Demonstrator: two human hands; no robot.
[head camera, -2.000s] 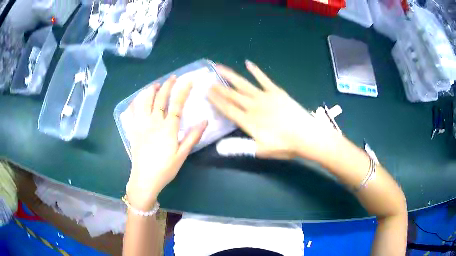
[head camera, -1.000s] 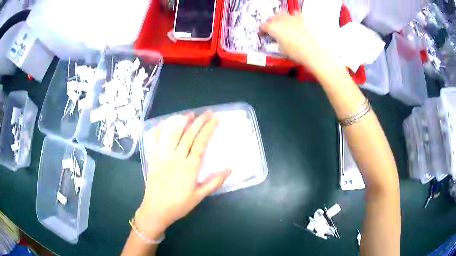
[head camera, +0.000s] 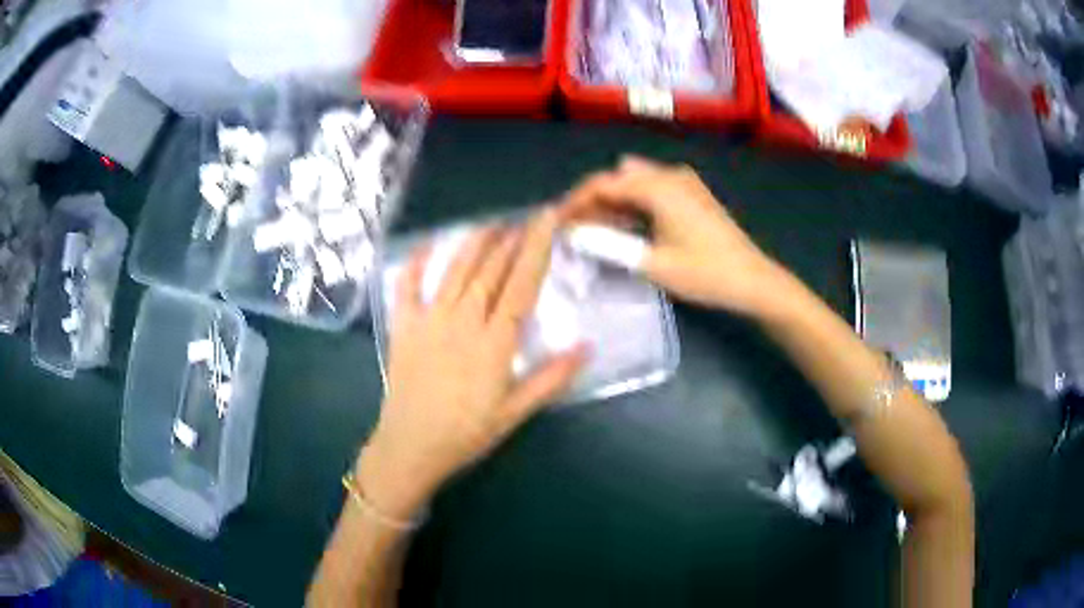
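Observation:
A clear packing box with a white sheet inside lies on the green bench in front of me. My left hand rests flat over its left half, fingers apart, hiding that side. My right hand is over the back right of the box. Its fingers are bent around a small white strip-like piece. The fingertips are blurred, and I cannot tell exactly what the piece is.
Clear boxes of loose white parts stand left, with a smaller parts tub nearer. Red bins hold a phone and white slips. A digital scale and a pile of white parts lie right. Filled boxes stand far right.
My right hand has come back from the middle red bin to the packing box, now with a white piece in its fingers. My left hand stays on the box. The view has shifted.

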